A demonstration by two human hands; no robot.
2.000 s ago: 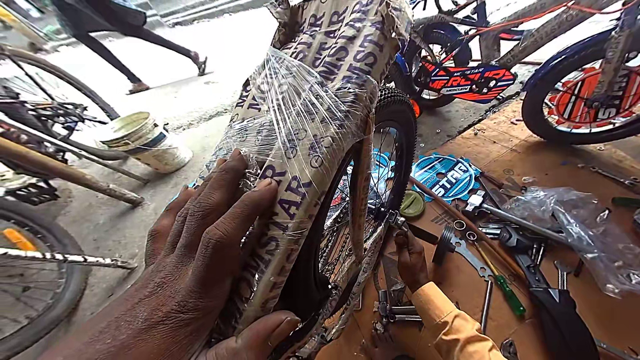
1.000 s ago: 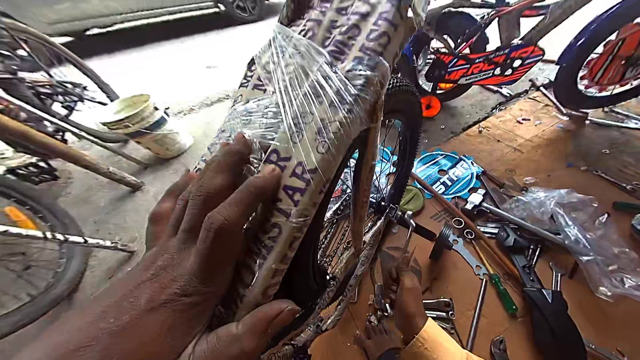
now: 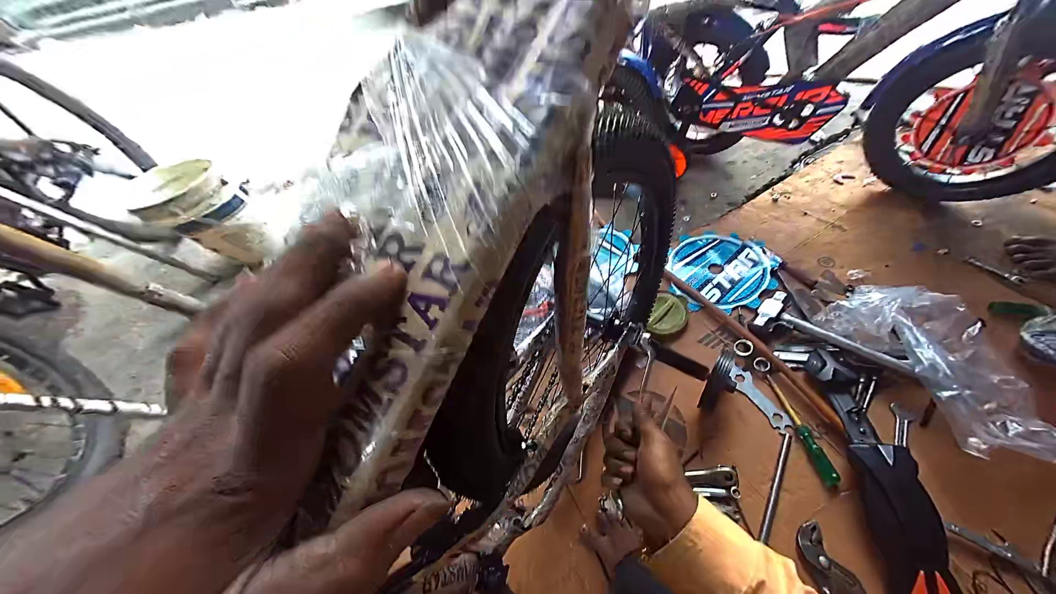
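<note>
My left hand (image 3: 280, 371) is large at the left, its fingers and thumb around the bicycle's frame tube (image 3: 429, 330), which is wrapped in printed paper and clear plastic. Behind the tube stands the bicycle's wheel (image 3: 652, 198) with a black knobby tyre. Lower right of it, my right hand (image 3: 639, 462), in a yellow sleeve, is closed around a slim metal tool, apparently a spanner (image 3: 647, 379). The tool's upper end is at the wheel's axle nut (image 3: 635, 337). Its lower part is hidden in the fist.
On the brown floor sheet lie a green-handled screwdriver (image 3: 817, 458), a hammer (image 3: 833, 338), a flat multi-hole spanner (image 3: 759, 396), a blue disc (image 3: 722, 268) and a plastic bag (image 3: 949, 355). A bucket (image 3: 198, 206) and other bicycles stand around. A bare foot (image 3: 1031, 256) shows at right.
My right hand was up by the axle two seconds ago and is now lower, around the tool. My left hand stays on the wrapped tube. A passer-by's legs have left the view.
</note>
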